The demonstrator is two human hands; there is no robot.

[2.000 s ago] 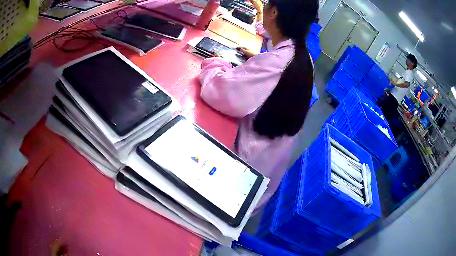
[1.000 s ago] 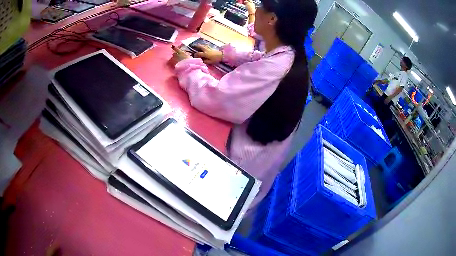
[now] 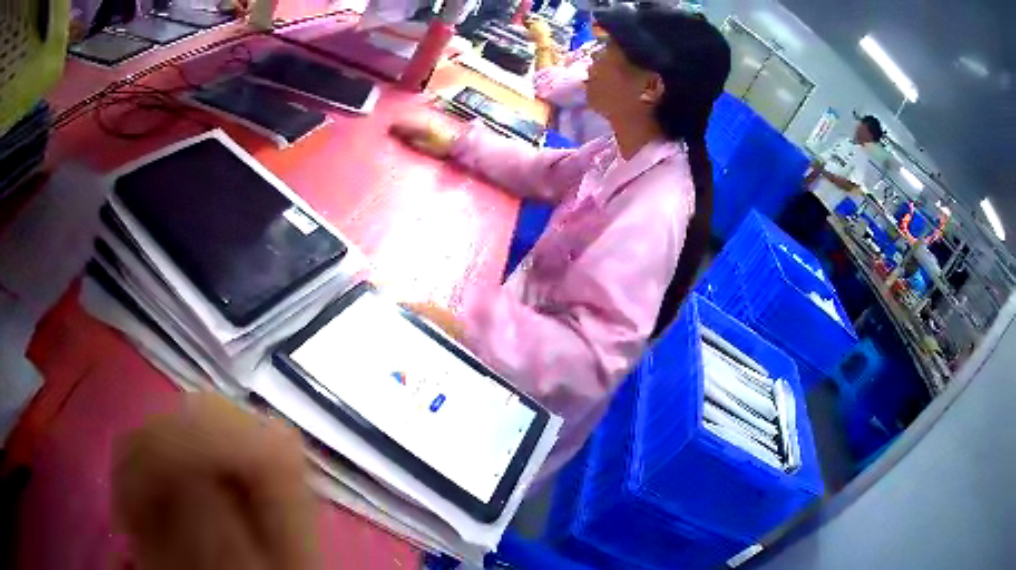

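Note:
A tablet with a lit white screen (image 3: 418, 399) lies on top of a sleeved tablet stack at the bench's right edge. A dark-screened tablet (image 3: 228, 228) with a small white label lies on the taller stack beside it. White sleeves show under both. My right hand (image 3: 217, 484) is a brown blur at the bottom left, in front of the stacks and cut off by the lower edge. Its fingers and any hold cannot be made out. My left hand is not in view.
A person in a pink smock sits to the right, one hand at the lit tablet's far edge. Dark tablets (image 3: 256, 109) and cables (image 3: 145, 109) lie behind the stacks. Blue crates (image 3: 713, 445) with sleeved items stand on the floor at right. A yellow perforated basket (image 3: 25, 61) is top left.
My right hand has come into view at the bottom left. The neighbour has turned toward the stacks and moved a hand to the lit tablet's far edge. The view has shifted slightly.

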